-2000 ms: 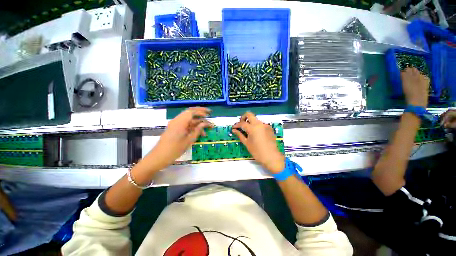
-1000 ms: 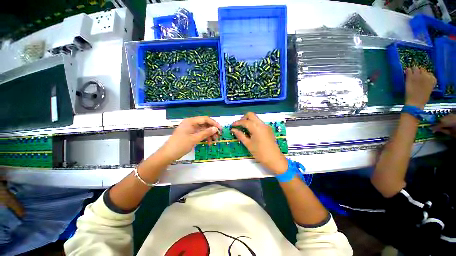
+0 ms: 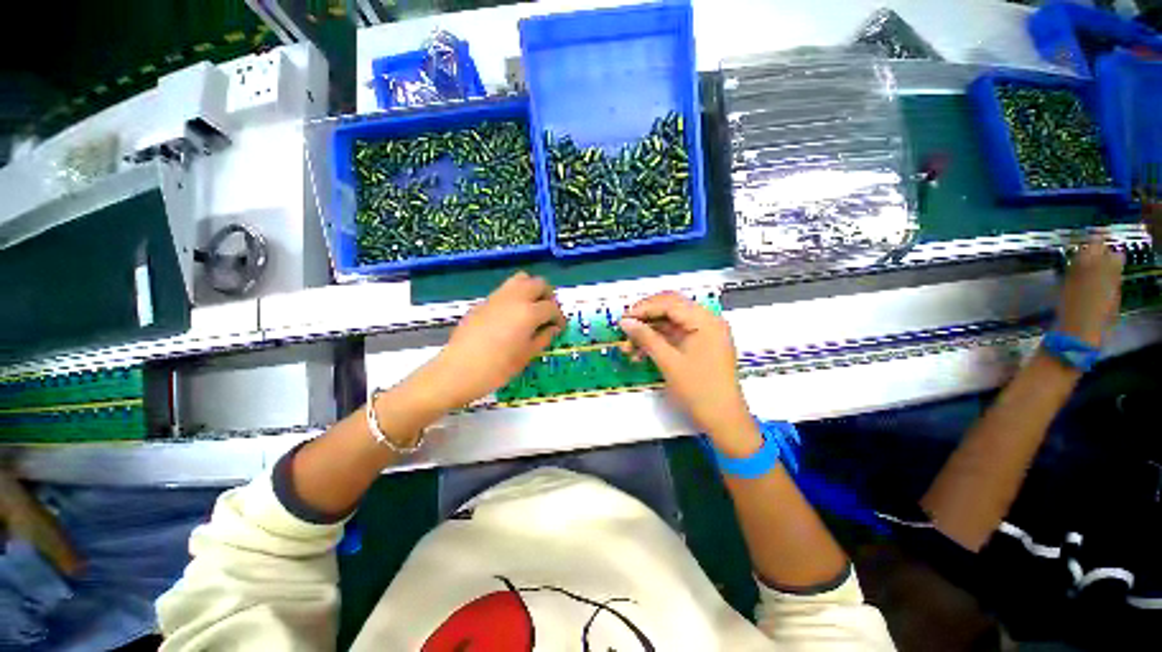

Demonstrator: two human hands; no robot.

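A green PCB panel (image 3: 580, 369) with a yellowish line along its middle lies on the conveyor in front of me. Small dark and blue parts stand on its far half, between my hands. My left hand (image 3: 507, 334) is over the panel's left part, fingertips bent down at its far edge; whether it holds a part is hidden. My right hand (image 3: 688, 350) is over the right part, thumb and forefinger together at the board; a held part cannot be made out. A blue bin (image 3: 342, 204) and a second blue bin (image 3: 605, 77) behind hold many small dark cylinders with yellow-green stripes.
Conveyor rails (image 3: 841, 344) run left and right. A silvery ribbed stack (image 3: 816, 159) lies right of the bins. A small blue box (image 3: 478, 84) with a clear bag stands behind. A handwheel (image 3: 232, 259) is at left. Another person's arm (image 3: 1064, 350) reaches over the line at right.
The view has tilted and shifted slightly. My left hand has turned with fingertips down over the board. My right hand has shifted slightly right. The other person's hand has left their bin for the line.
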